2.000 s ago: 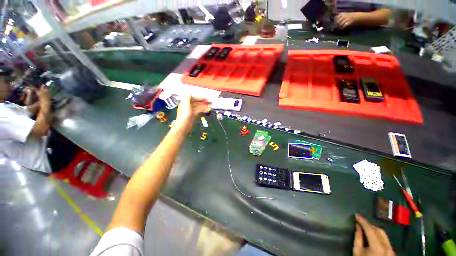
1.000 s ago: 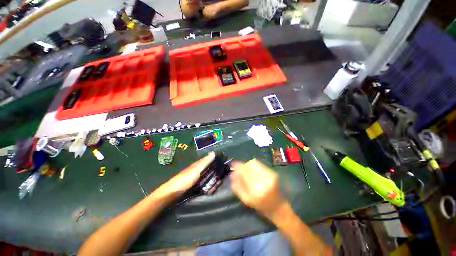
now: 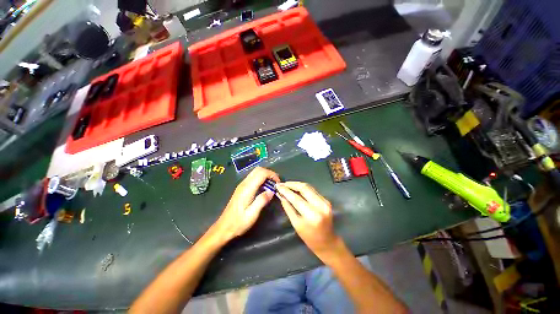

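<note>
My left hand [image 3: 246, 205] is closed around a small dark phone [image 3: 270, 184], likely the flip phone, above the green mat. Only a dark edge of the phone shows between the fingers. My right hand [image 3: 311, 216] meets it from the right, with thumb and fingertips pinched at the phone's edge. Whether a small part is between those fingertips is hidden. The display with a green board edge [image 3: 249, 157] lies just behind my hands.
Red trays [image 3: 212, 105] with dark phones stand behind. A green circuit board [image 3: 200, 176] lies left. White pads [image 3: 315, 146], a battery [image 3: 338, 170], a red-handled tool [image 3: 362, 147], a thin screwdriver [image 3: 395, 178] and the lime-green electric screwdriver [image 3: 462, 189] lie right. A white bottle [image 3: 422, 58] stands behind.
Since the start, my left hand has come from the rear left and both hands have met at the phone. Since one second ago, my grip has closed around it, hiding most of it.
</note>
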